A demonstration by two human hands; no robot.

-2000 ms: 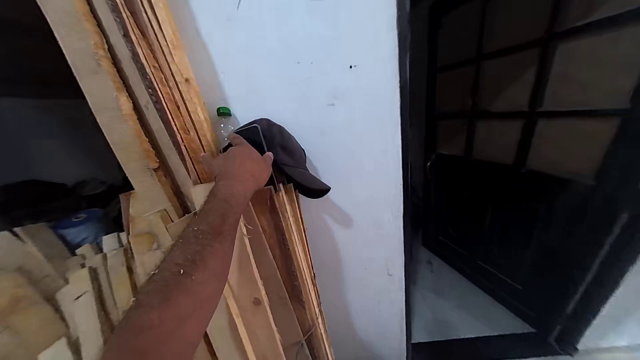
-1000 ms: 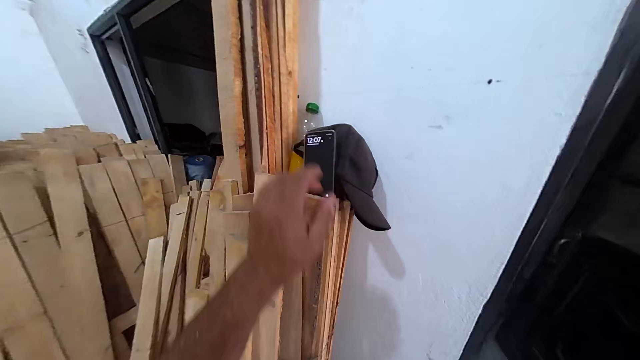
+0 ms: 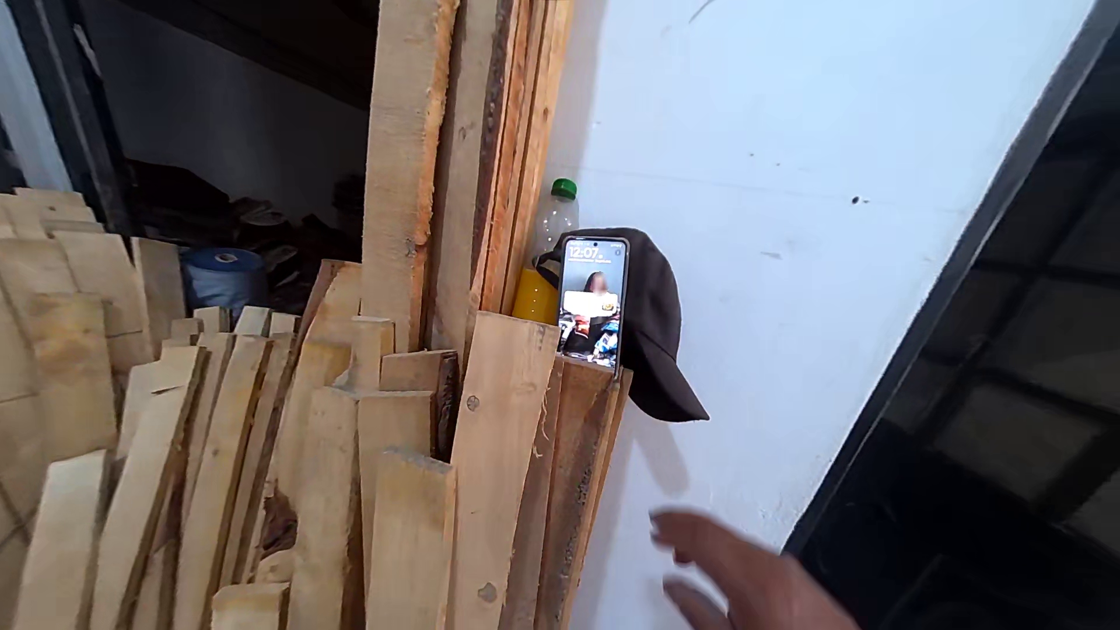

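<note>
A smartphone (image 3: 593, 302) with a lit screen stands upright on the top ends of wooden boards (image 3: 507, 411). Behind it a dark cap (image 3: 656, 306) hangs against the white wall, its brim pointing down to the right. Left of the cap is a clear plastic bottle (image 3: 557, 219) with a green cap; something yellow shows below it, partly hidden by the phone. My right hand (image 3: 744, 569), blurred, reaches in at the bottom right, below the phone and apart from it. Its fingers are spread and hold nothing. My left hand is out of view.
Rough-cut wooden slats (image 3: 227, 437) stand packed across the left. Tall planks (image 3: 402, 166) rise beside the bottle against the white wall (image 3: 770, 262). A blue roll (image 3: 224, 278) sits behind the slats, near a dark opening. A dark-framed door or window (image 3: 989, 420) is at the right.
My left hand, earlier at the phone, has left the view. My right hand has come in at the bottom right. The phone's screen now shows a bright picture.
</note>
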